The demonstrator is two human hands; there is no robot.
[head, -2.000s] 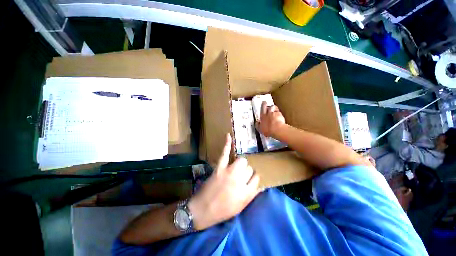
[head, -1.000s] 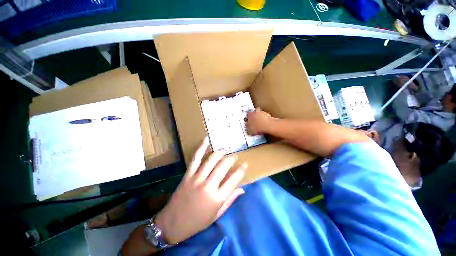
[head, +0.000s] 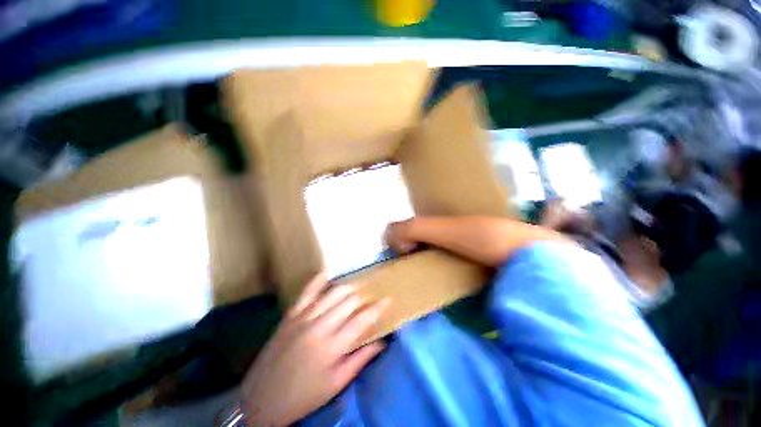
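The open brown shipping carton (head: 425, 288) stands in front of me with its flaps raised. White product boxes (head: 355, 213) lie side by side inside it; the blur hides their print and edges. My right hand (head: 406, 236) reaches into the carton, fingers curled down at the right part of the white boxes; whether it grips one is not clear. My left hand (head: 321, 346) lies with fingers spread on the carton's near flap at the left corner, holding nothing.
White paper (head: 117, 267) with dark pens lies on brown cardboard sheets (head: 229, 242) at left. A metal-edged shelf (head: 292, 62) crosses behind, with a yellow item (head: 403, 10) on it. More white boxes (head: 571, 173) and a person (head: 680, 221) are at right.
The view has shifted, so the carton sits further left and is blurred. The white boxes now form a wider block. My right hand has moved toward their near end; my left hand stays at the near flap.
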